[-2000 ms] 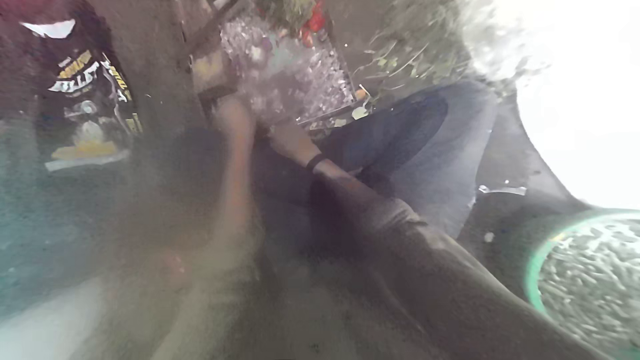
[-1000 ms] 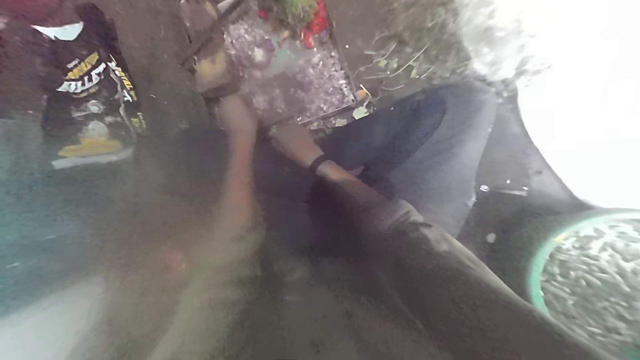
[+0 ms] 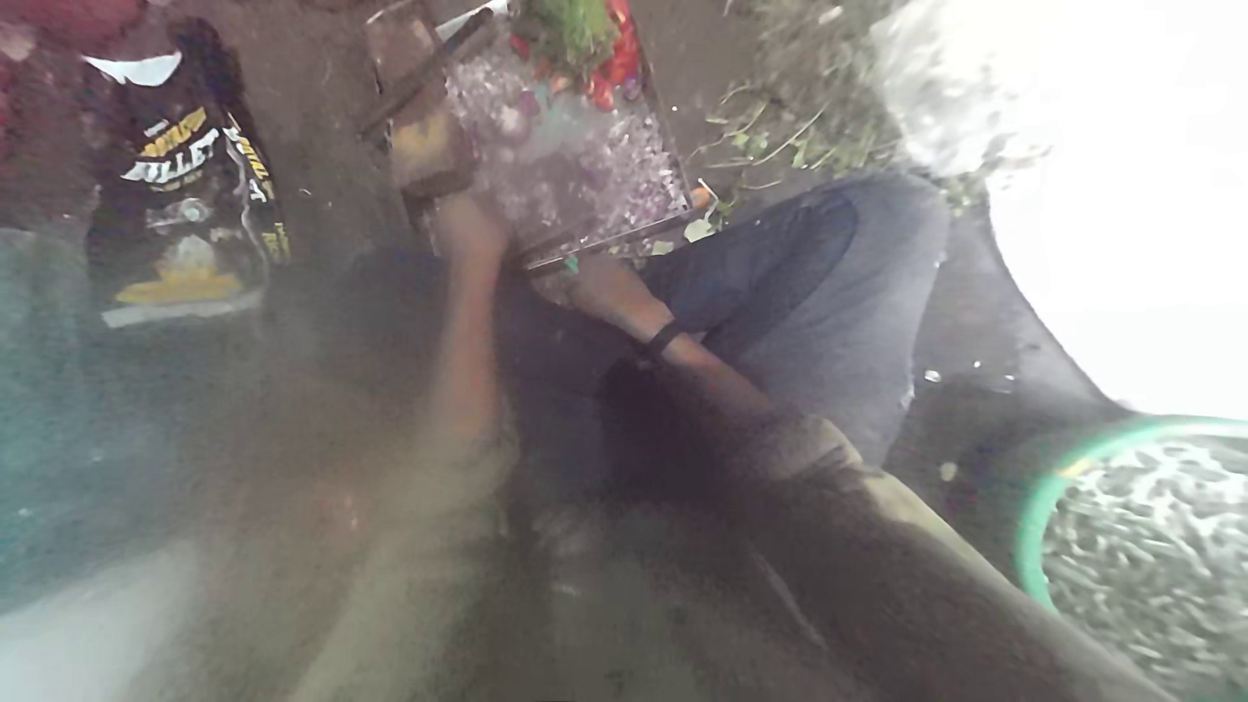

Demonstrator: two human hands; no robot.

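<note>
The view is hazy. My left hand [image 3: 470,226] is at the near left corner of a tray or board [image 3: 604,234], close to a brown and yellow block-like thing [image 3: 429,146]; its fingers are blurred. My right hand [image 3: 595,288], with a dark band at the wrist, lies by the near edge of the same tray, its fingertips hard to make out. Chopped whitish-purple pieces [image 3: 624,171], perhaps onion, cover much of the tray. Red pieces [image 3: 619,63] and a green leafy bunch [image 3: 575,29] sit at its far side. A dark bar [image 3: 426,73] crosses its left edge.
A black printed bag [image 3: 185,195] lies at the left. Loose green stems [image 3: 770,136] are scattered right of the tray, near my bent knee in jeans. A green-rimmed round container [image 3: 1035,531] holding many small pale pieces stands at the lower right, below a bright white area.
The red pieces and green bunch show more fully than two seconds ago, as the view has shifted slightly. Both hands stay near the tray's near edge.
</note>
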